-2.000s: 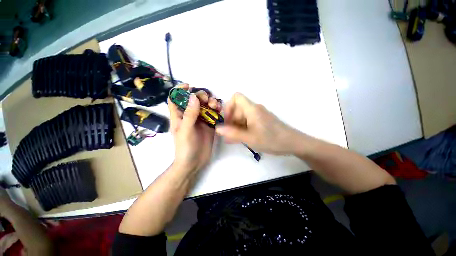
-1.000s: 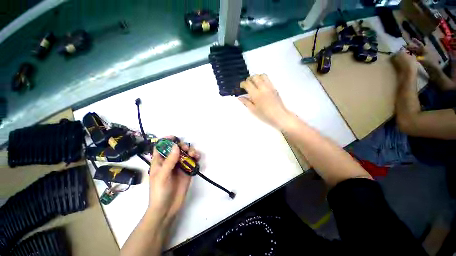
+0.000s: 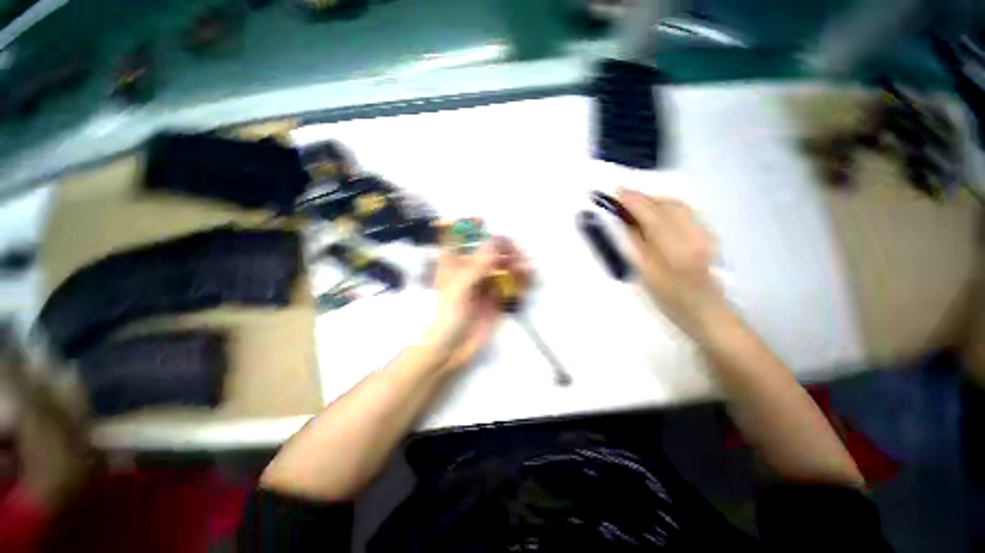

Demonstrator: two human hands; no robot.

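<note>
The view is blurred. My left hand (image 3: 467, 297) holds a half-assembled unit with a green circuit board (image 3: 468, 232) at its upper end and a yellow inner part (image 3: 504, 284) showing by the fingers. Its black cable (image 3: 545, 348) hangs down to the right over the white bench. My right hand (image 3: 672, 251) holds a black cover (image 3: 612, 205) at its fingertips, apart from the unit. Another black cover (image 3: 605, 246) lies on the bench just left of my right hand.
Stacked covers (image 3: 629, 113) stand at the bench's far edge. Waiting units (image 3: 373, 207) lie left of my left hand. Ribbed black rows (image 3: 184, 270) lie on the left cardboard (image 3: 270, 373). More units (image 3: 907, 140) lie on the right cardboard. A green conveyor runs behind. A person's arm shows at far left.
My right hand has come back from the stacked covers with a cover in it. A loose cover now lies on the bench. My left hand still holds the unit. The camera view has shifted.
</note>
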